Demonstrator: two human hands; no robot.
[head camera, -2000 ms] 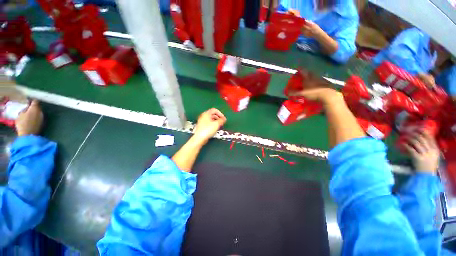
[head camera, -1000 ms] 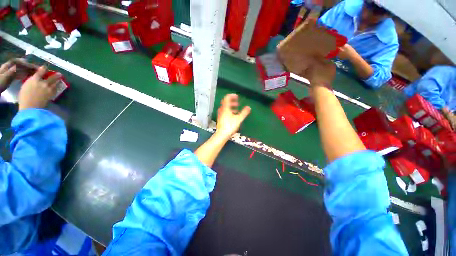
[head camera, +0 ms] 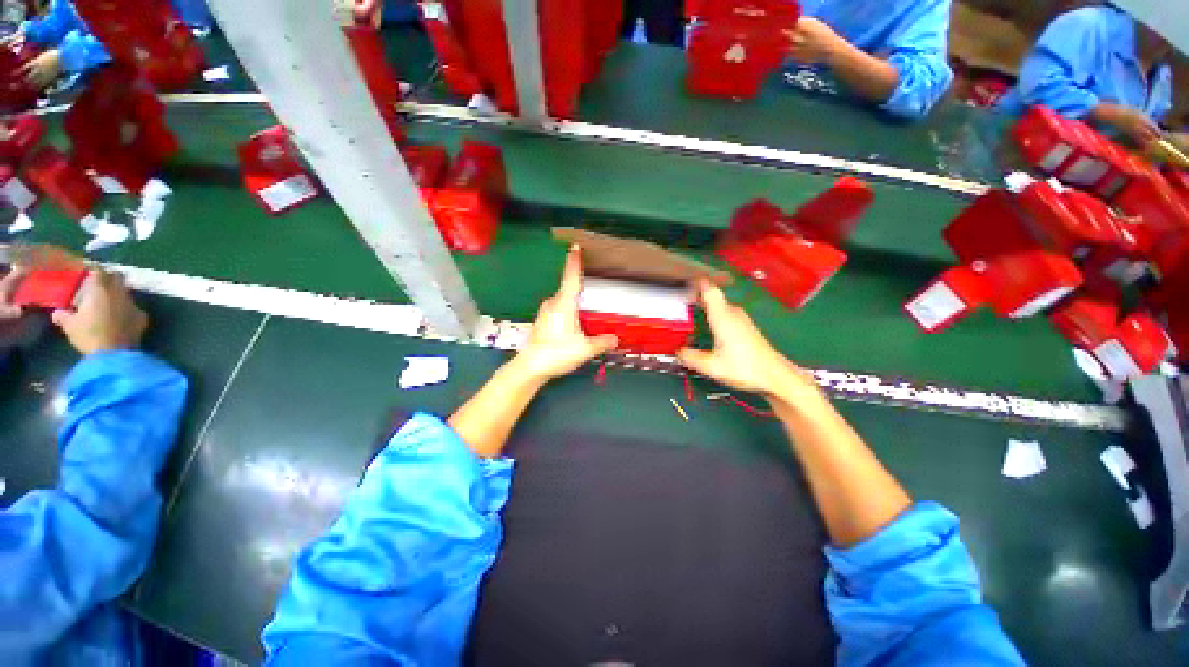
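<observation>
A small red carton [head camera: 635,336] is held between both my hands above the belt's near rail. Its brown lid [head camera: 639,255] stands up at the back, and a pale white surface shows at the opening. My left hand [head camera: 563,328] grips the left end, with the thumb at the front. My right hand [head camera: 738,347] grips the right end. The black work mat [head camera: 652,547] lies below, between my forearms.
A slanting white post [head camera: 352,163] stands left of my hands. Red cartons [head camera: 798,248] lie on the green belt [head camera: 587,215], piled at the right. White scraps [head camera: 424,371] and thin red slivers lie on the bench. Another person's hands [head camera: 104,313] hold a carton at left.
My right hand has come back from the far side of the belt with an open carton. My left hand, empty before, now holds its other end.
</observation>
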